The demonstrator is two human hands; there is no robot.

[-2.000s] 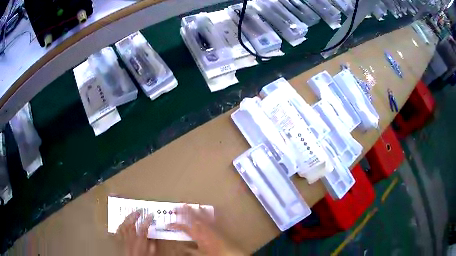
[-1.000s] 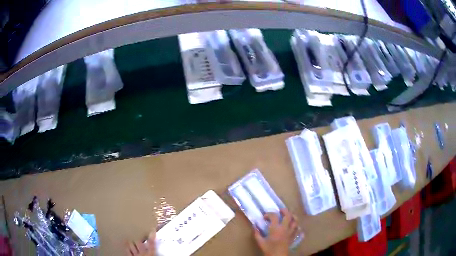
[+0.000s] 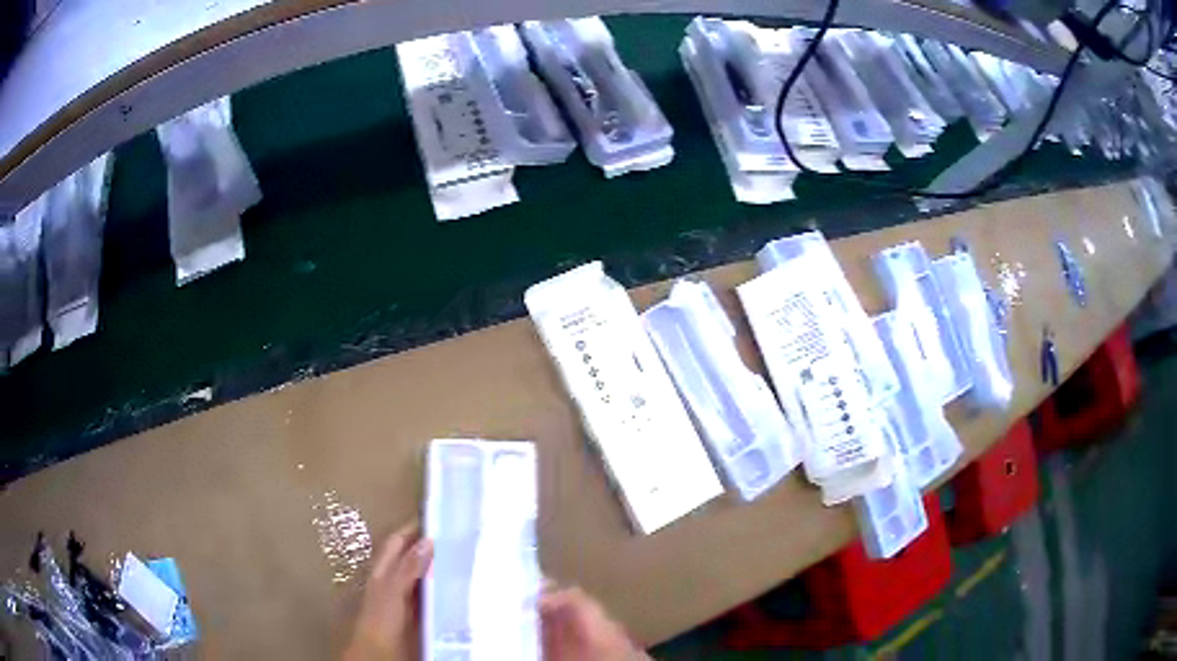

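A translucent frosted blister tray [image 3: 480,555] stands lengthwise at the bottom centre, its hollows facing up. My left hand [image 3: 391,597] grips its left edge. My right hand [image 3: 583,630] is at its lower right edge, partly cut off by the picture's bottom. A white printed carton [image 3: 625,394] lies slanted on the brown bench [image 3: 297,452], up and to the right of the held tray. Another tray [image 3: 723,387] lies beside the carton.
More trays [image 3: 919,375] and a printed carton [image 3: 816,362] lie at right, with pliers [image 3: 1049,355] beyond. Bagged dark parts [image 3: 71,600], white [image 3: 146,594] and blue papers [image 3: 174,607] lie lower left. The green belt [image 3: 323,245] carries tray-and-carton sets [image 3: 600,97]. Red bins [image 3: 904,581] stand below.
The carton that was by my left hand now lies up and right, beside the loose trays. The tray under my right hand has moved left and is now between both hands.
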